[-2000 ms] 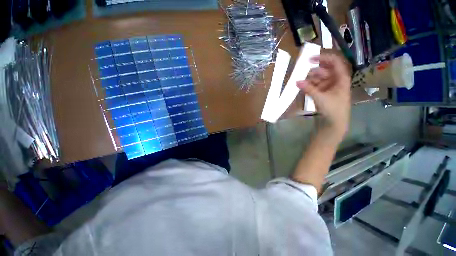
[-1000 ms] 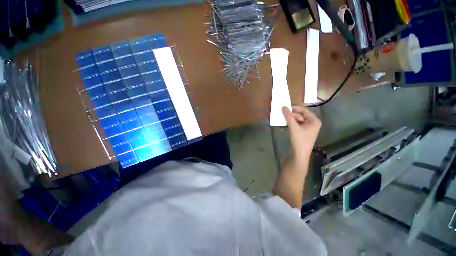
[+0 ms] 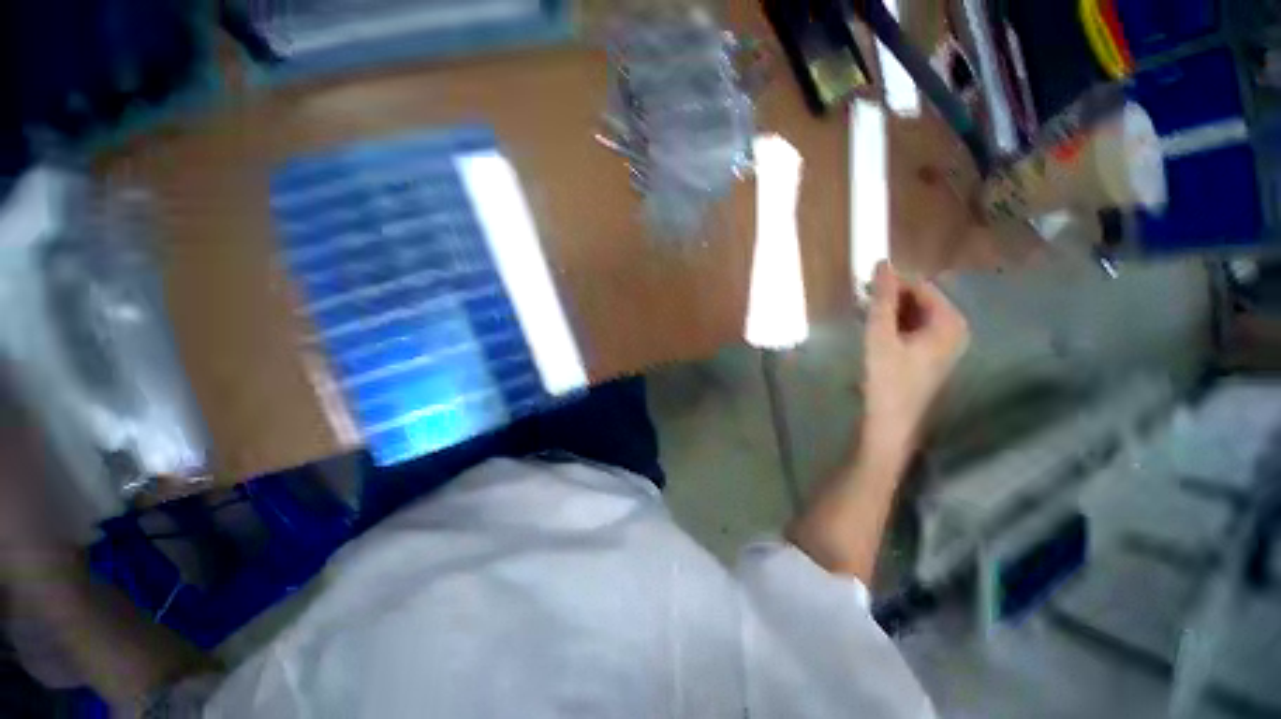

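Note:
A blue solar cell panel (image 3: 386,309) lies flat on the bench near its front edge. One white strip (image 3: 520,274) lies lengthwise over its right part. My right hand (image 3: 916,337) is at the near end of another white strip (image 3: 871,183), finger and thumb closed on that end. To its left, more white strips (image 3: 776,260) lie partly over each other, their near ends at the bench edge. My left forearm shows blurred at the lower left; the left hand is too dark and blurred at the frame's edge to make out.
A heap of short ribbon pieces (image 3: 681,113) lies behind the loose strips. Long silver ribbons (image 3: 134,351) lie at the left. A black iron stand (image 3: 829,63) is at the back right. A cup with a straw (image 3: 1124,157) lies tilted at the right edge. Racks stand on the floor at right.
A white strip has come onto the panel since the oldest frame. My right hand has moved from the overlapping strips to the separate strip on their right. The view has shifted slightly and blurred.

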